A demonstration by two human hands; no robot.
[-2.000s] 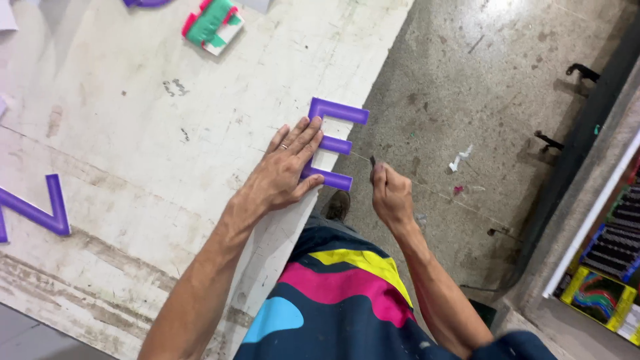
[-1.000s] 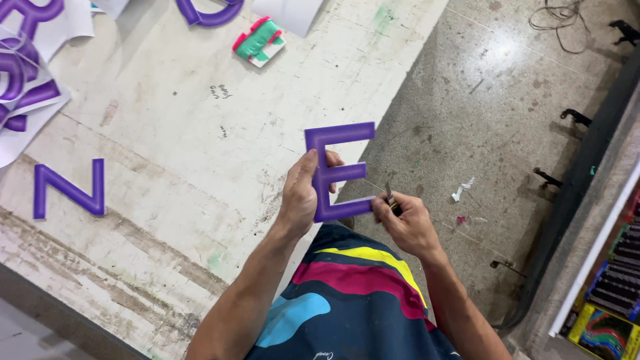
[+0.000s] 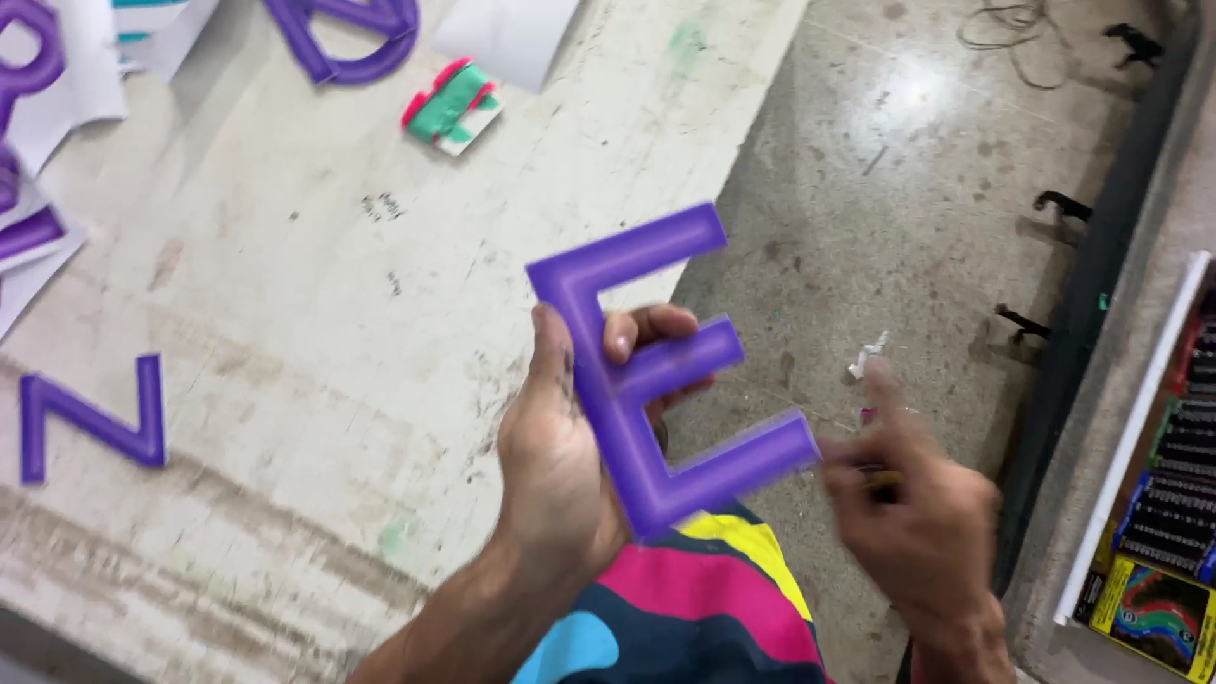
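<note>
My left hand (image 3: pixel 560 446) holds a purple letter E (image 3: pixel 608 380) up over the table's edge, thumb on its spine and fingers behind and through its upper gap. Close to the end of the letter's lowest arm is my right hand (image 3: pixel 912 494), blurred, its index finger extended and the other fingers curled around a small dark and yellow tool (image 3: pixel 883 484), mostly hidden. A purple letter N (image 3: pixel 90 418) lies flat on the table at the left.
The worn white table (image 3: pixel 313 285) also bears a pink and green wrapped block (image 3: pixel 454 106), a purple rounded letter (image 3: pixel 366 43), white sheets (image 3: pixel 508 33) and more purple letters. At the right, a dark rail with hooks (image 3: pixel 1064 204) stands beside packaged goods (image 3: pixel 1154 608).
The letter E, flat at the table's edge under my left hand two seconds ago, is now lifted in that hand and tilted. My right hand has its index finger extended.
</note>
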